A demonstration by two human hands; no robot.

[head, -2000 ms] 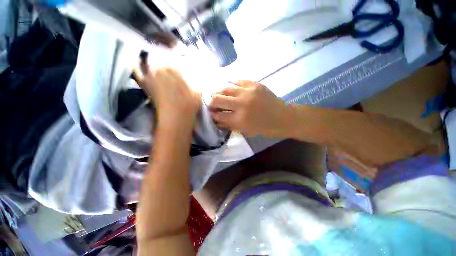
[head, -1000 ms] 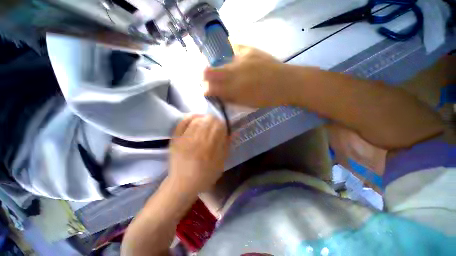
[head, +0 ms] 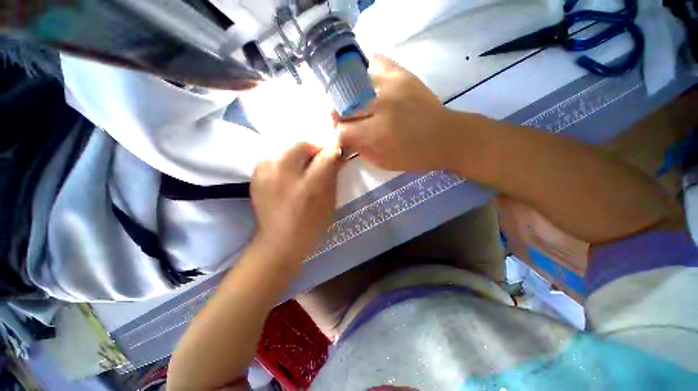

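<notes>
A pale grey and white fabric panel with black bands lies left of the needle and under my left hand. My left hand pinches the fabric edge near the table's front. My right hand touches it on the right, its fingertips on the same edge beside the grey ribbed attachment with a blue stripe. A small dark bit shows between the fingertips. The sewing machine head is at the top left. Strong glare hides the needle point and the cloth under it.
Scissors with dark blue handles lie at the upper right, beside white cloth. The grey table edge carries a ruler scale. Black cloth hangs at the far left. A red perforated basket is below the table.
My left hand first moved down and right from near the needle, then slightly up to meet my right hand. My right hand moved up to the ribbed attachment. The black band now lies flatter.
</notes>
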